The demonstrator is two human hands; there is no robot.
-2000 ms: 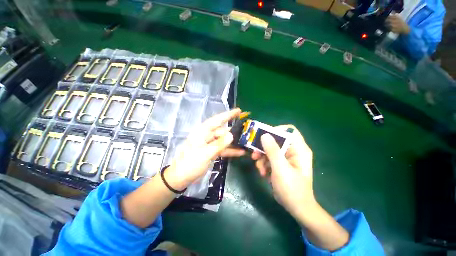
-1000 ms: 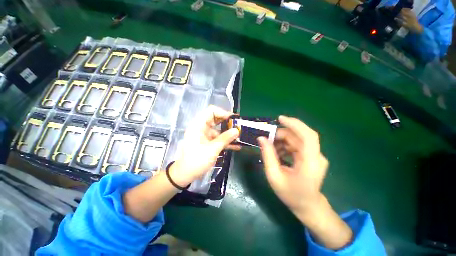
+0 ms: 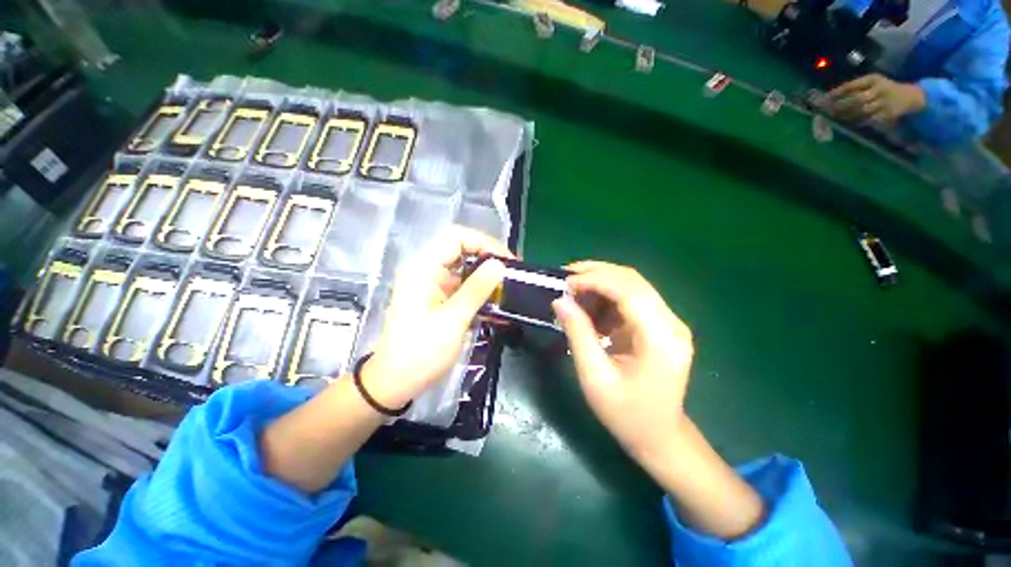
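A partly assembled phone (image 3: 532, 296), a black body with a dark screen and a white border strip, is held level between both hands just right of the tray. My left hand (image 3: 435, 316) grips its left end, thumb on top, where a little orange flex shows. My right hand (image 3: 623, 352) holds its right end, thumb on the screen's edge. The fingers hide both ends and the underside. A black-edged parts tray (image 3: 481, 382) with a whitish liner bears rows of black-and-gold phone housings (image 3: 297, 228).
Another partly assembled phone (image 3: 877, 257) lies on the green surface (image 3: 710, 238) at the right. Small pieces (image 3: 717, 83) line the far rail. A person's hand (image 3: 876, 100) is by a black red-lit device. A black box (image 3: 967, 432) stands at the right edge; grey-white sheets (image 3: 67, 476) lie lower left.
Two seconds ago the display was tilted with its flex and blue piece exposed, my left fingers spread beside it. Now both hands grip the level body, slightly further left than one second ago.
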